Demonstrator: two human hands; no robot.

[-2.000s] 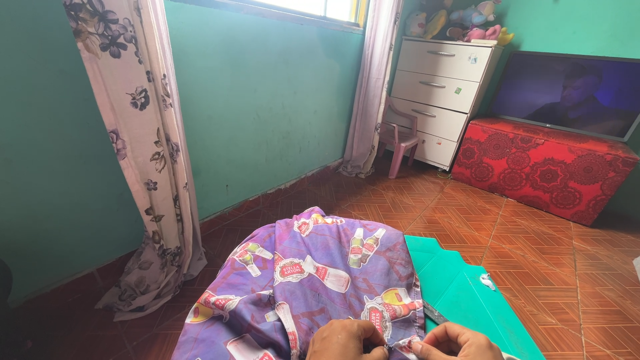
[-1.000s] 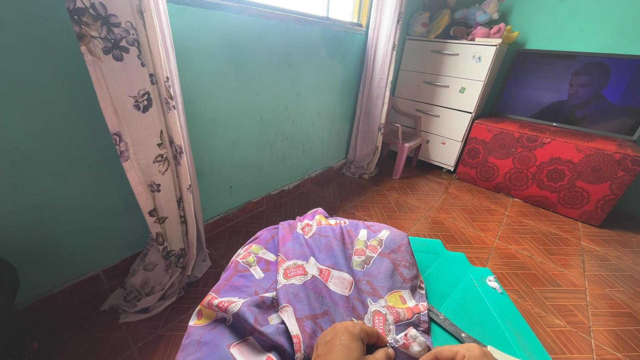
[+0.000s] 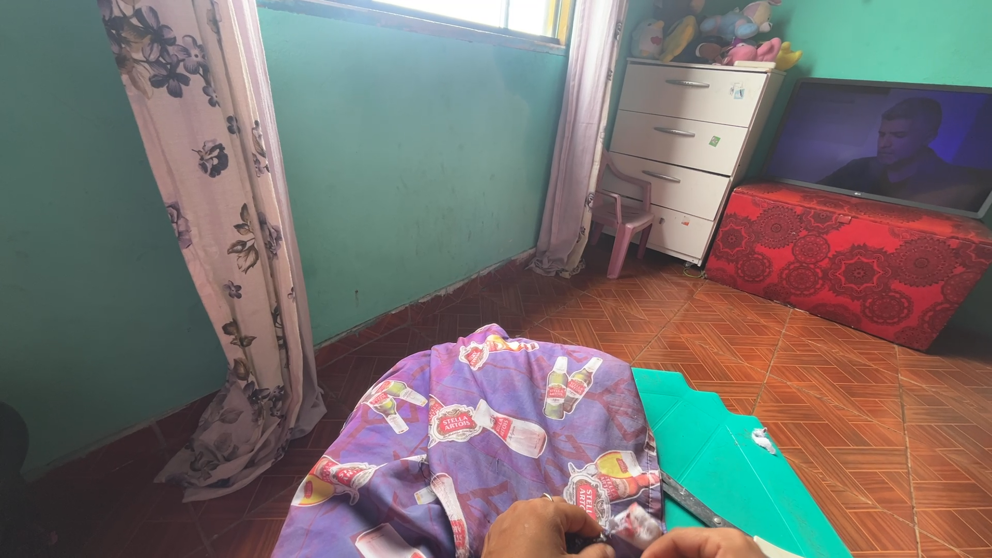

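A purple printed fabric [image 3: 496, 426] with bottle and logo motifs is spread in front of me at the bottom centre. My left hand [image 3: 542, 528] pinches the fabric near its right edge, and a ring shows on one finger. Beside it, a small bunched white and red bit of cloth [image 3: 637, 524] lies between the two hands. My right hand [image 3: 701, 544] is close to that bit, cut off by the lower frame edge; its fingertips are hidden. A dark, narrow, blade-like tool [image 3: 697, 502] lies just above the right hand, over a green folded sheet [image 3: 721, 449].
A small white scrap [image 3: 763, 440] rests on the green sheet. Beyond the tiled floor [image 3: 829, 387] stand a pink plastic chair [image 3: 624, 217], a white chest of drawers [image 3: 682, 147] and a red patterned box [image 3: 845, 263] bearing a television [image 3: 883, 147]. A floral curtain [image 3: 225, 232] hangs at left.
Both hands have moved lower in the view since two seconds ago, and less of the right hand shows. More of the dark tool is visible beside the fabric.
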